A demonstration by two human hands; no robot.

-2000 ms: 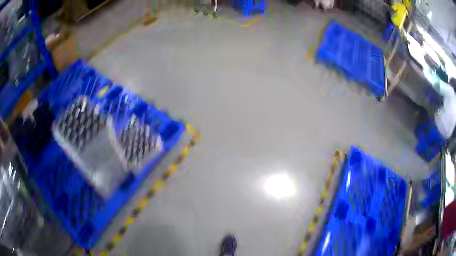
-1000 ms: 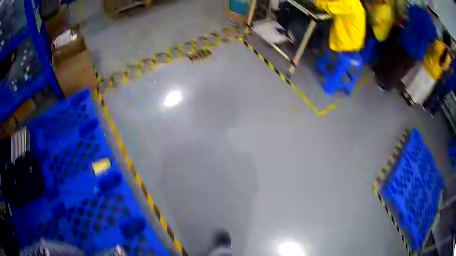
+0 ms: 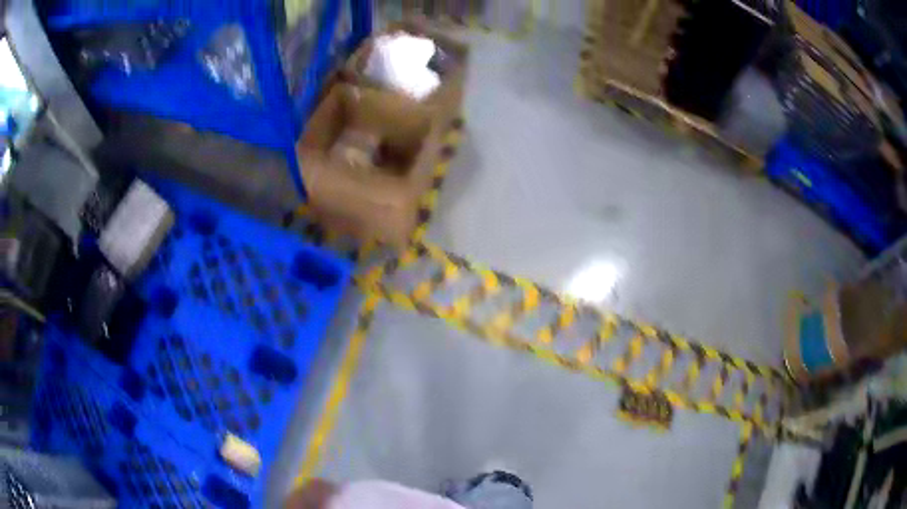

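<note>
My left hand (image 3: pixel 311 492), or what looks like it, is small and blurred at the bottom edge, at the end of a pale sleeve (image 3: pixel 393 496); its fingers are cut off or unclear, and I cannot tell if it holds anything. My right hand is not in view. Large blue pallets (image 3: pixel 214 368) lie on the floor at the left. A small pale yellow block (image 3: pixel 240 453) lies on the near pallet part. A white stack or box (image 3: pixel 136 228) sits at the pallet's left side beside dark things.
An open cardboard box (image 3: pixel 363 204) with white material (image 3: pixel 403 65) stands by a blue rack (image 3: pixel 283 99). Yellow-black tape (image 3: pixel 557 333) crosses the grey floor (image 3: pixel 537 179). Wooden-edged goods (image 3: pixel 636 60) stand at the upper right. A carton (image 3: pixel 875 318) is at the right edge.
The view has swung left: the pallets, rack and cardboard box sit further right and look larger, and the people in yellow are out of view. A pale sleeve now shows at the bottom.
</note>
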